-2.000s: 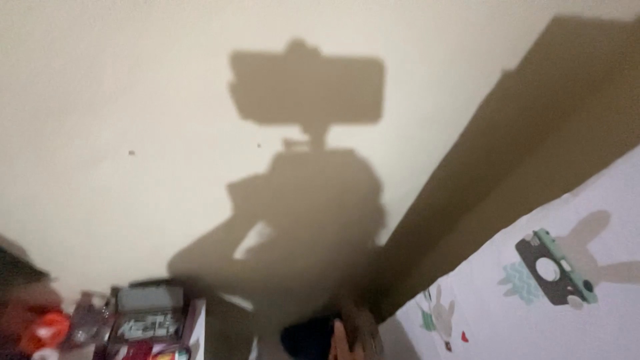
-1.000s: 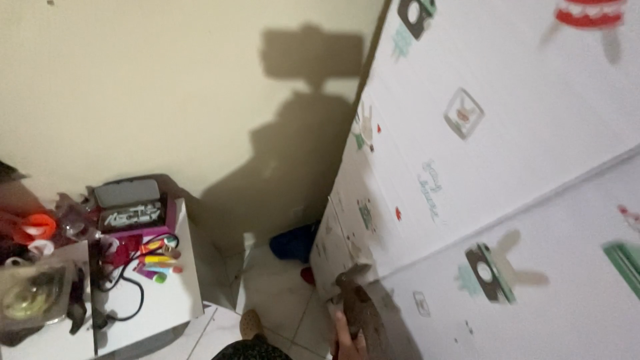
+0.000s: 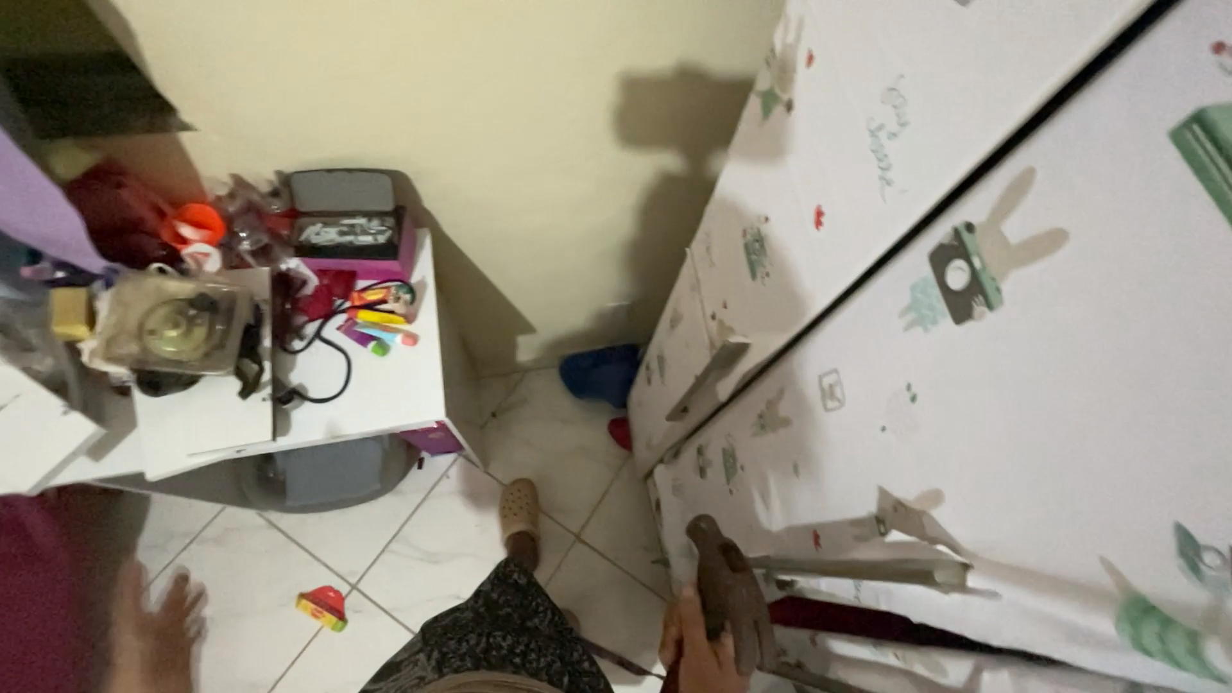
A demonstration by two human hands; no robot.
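Observation:
At the lower left, my left hand (image 3: 159, 621) is blurred, with fingers spread and nothing in it, above the tiled floor. My right hand (image 3: 698, 640), at the bottom centre-right, is closed around a brown object (image 3: 733, 587) whose exact kind I cannot tell. The object is beside the front of a white cabinet (image 3: 866, 404) printed with rabbits and cameras. A handle (image 3: 866, 573) lies just right of the object, and dark red material (image 3: 866, 618) shows in an opening below it. Another handle (image 3: 707, 380) is farther up.
A white table (image 3: 385, 404) at left bears a clear plastic container (image 3: 173, 322), a purple box (image 3: 356, 245), coloured tubes and a black cable. A grey bin-like container (image 3: 332, 472) sits underneath. On the floor are blue footwear (image 3: 602, 375) and a small red-yellow item (image 3: 324, 606).
The view has swung down and right from the wall. My left hand has come into view. The brown object was in my right hand one second ago too. The dark gap between the cabinet panels looks wider.

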